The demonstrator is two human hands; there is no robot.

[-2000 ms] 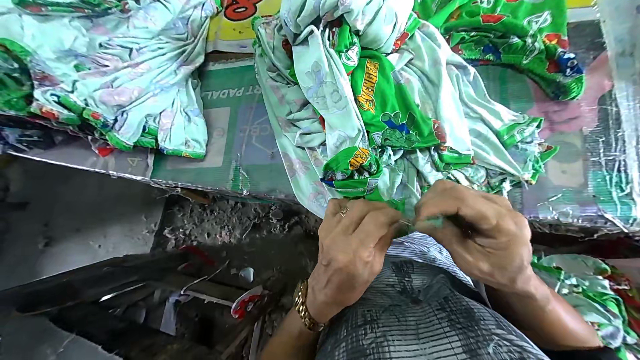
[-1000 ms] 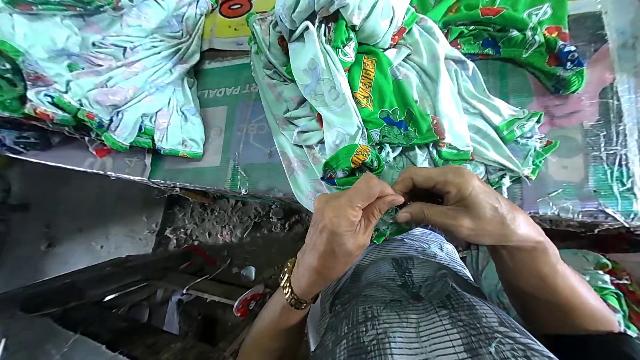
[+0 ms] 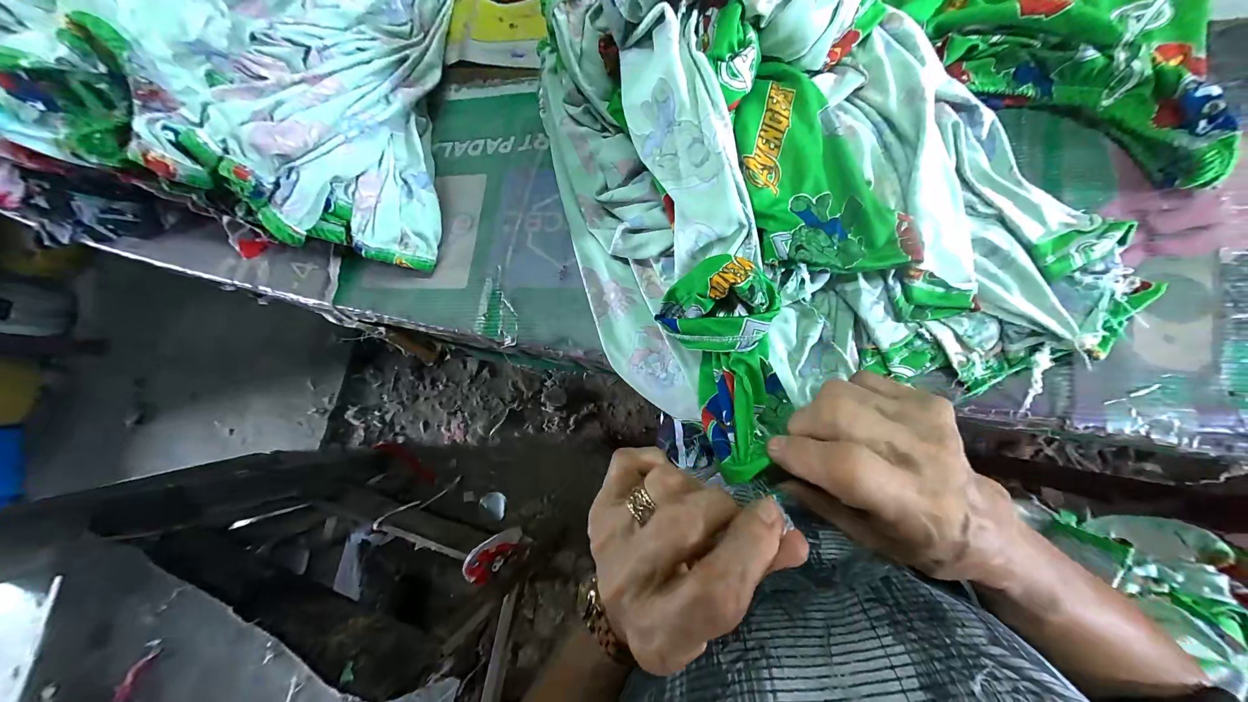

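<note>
Green and white printed garments (image 3: 829,166) lie in a bunch on the covered table, and one green printed strip (image 3: 738,419) hangs from them over the edge towards my lap. My right hand (image 3: 877,468) pinches the cloth beside that strip's lower end. Curled just below and left of it, my left hand (image 3: 687,556) has thumb and forefinger close together; whether something thin is between them cannot be told. A ring and a gold-coloured wrist band are on the left side.
More pale printed garments (image 3: 322,127) are piled at the upper left, and green ones (image 3: 1092,78) at the upper right. Other printed cloth (image 3: 1160,585) lies low on the right. Wooden pieces and scraps (image 3: 419,546) are below the table edge (image 3: 292,297) on the left.
My hands, together at the fingertips one second ago, are now apart. The left has come down nearer my lap, and more of the hanging green strip shows.
</note>
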